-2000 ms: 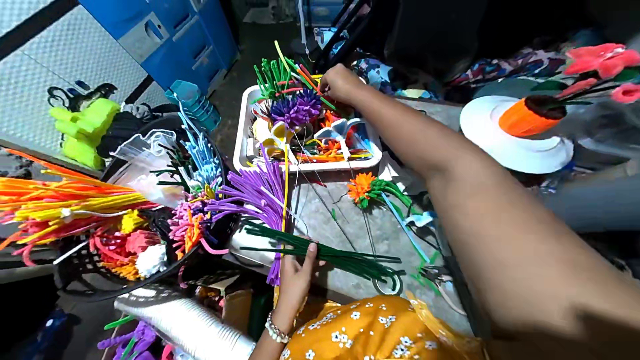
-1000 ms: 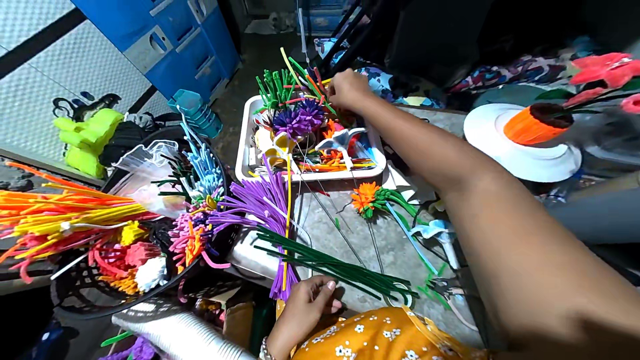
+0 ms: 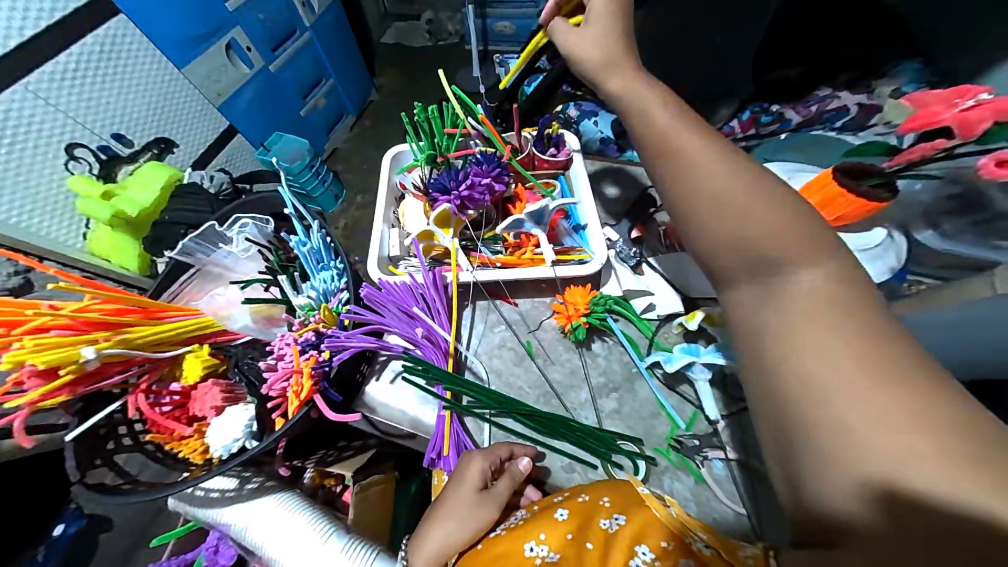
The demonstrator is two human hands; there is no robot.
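Note:
My right hand [image 3: 594,47], raised beyond the white plastic tray [image 3: 488,274], grips yellow pipe cleaners [image 3: 524,59]. My left hand [image 3: 480,500] rests half curled by the table's near edge, apparently empty. Just above it, dark green pipe cleaners [image 3: 535,413] lie across the table, over a purple pipe-cleaner bundle [image 3: 417,315] and a single yellow stem. Inside the tray are purple pipe-cleaner flowers [image 3: 468,185], green pipe cleaners [image 3: 433,130] and small cups. An orange pipe-cleaner flower [image 3: 575,309] lies in front of it, near a light blue flower [image 3: 693,358].
At the left, a black basket [image 3: 118,480] holds many coloured pipe cleaners. Pliers [image 3: 701,445] and a roll of tape [image 3: 630,461] lie on the grey table [image 3: 520,346]. An orange flower [image 3: 843,193] stands at the right. Blue drawers [image 3: 276,63] are beyond.
My right hand has risen from the tray's far edge, with yellow pipe cleaners now showing in it. My left hand, earlier on the dark green pipe cleaners, now lies below them.

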